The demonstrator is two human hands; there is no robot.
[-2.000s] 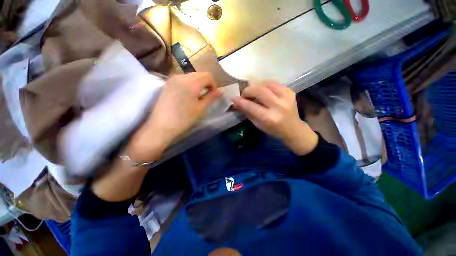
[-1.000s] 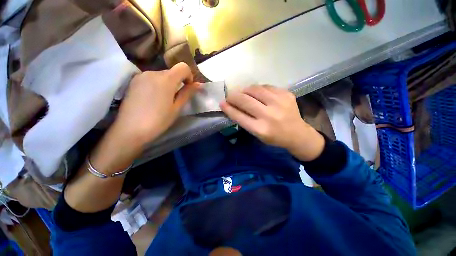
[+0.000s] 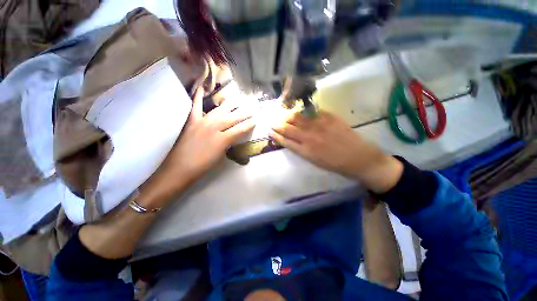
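My left hand [image 3: 215, 138] lies with fingers spread on the cloth left of the needle area. My right hand [image 3: 321, 141] is at the presser foot [image 3: 306, 97], fingertips down on the work; whether it grips the cloth is hidden by lamp glare. A white cloth piece [image 3: 144, 126] lies along my left forearm, joined to brown fabric [image 3: 121, 56]. The small piece between my hands is washed out by the light. The sewing machine head [image 3: 259, 35] stands above my fingertips, blurred.
Scissors with green and red handles [image 3: 419, 111] lie right of my right hand on the white table [image 3: 259, 206]. A blue crate [image 3: 518, 206] stands at the right with brown cloth above it. Dark red strands [image 3: 200, 29] hang left of the machine head. More brown and white cloth overflows left.
Both hands have moved from the table's front edge up to the needle area. My left hand has spread its fingers. The view has shifted, bringing the machine head and whole scissors handles into sight.
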